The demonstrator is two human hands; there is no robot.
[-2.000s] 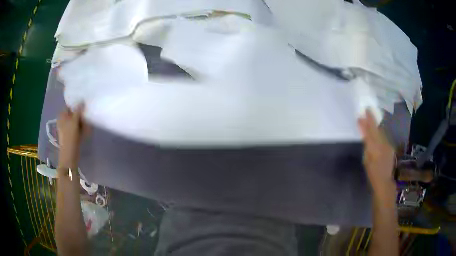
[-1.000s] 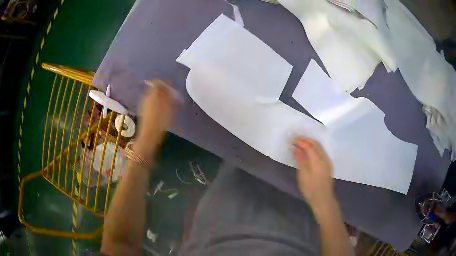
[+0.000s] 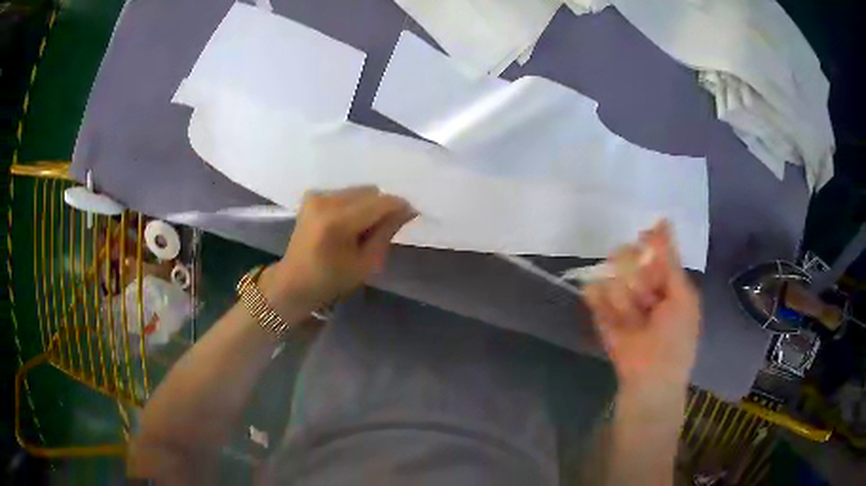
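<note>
A white cut garment panel lies flat on the grey-purple table, its long curved edge toward me and a notch in the far side. My left hand is over the panel's near edge, its fingers pinched on a narrow white tape that runs left toward the white reel. My right hand is near the panel's right end, fingers closed on the tape, a bit of which shows between the hands. The right hand is slightly blurred.
An iron with a brown handle sits at the right edge by a metal frame. White panels lie rumpled at the far right. Yellow wire baskets hang at both front corners. A tape roll hangs at left.
My left hand has come from the table's left side onto the panel's near edge. My right hand has moved right, and tape now stretches along the edge. The view has shifted and turned.
</note>
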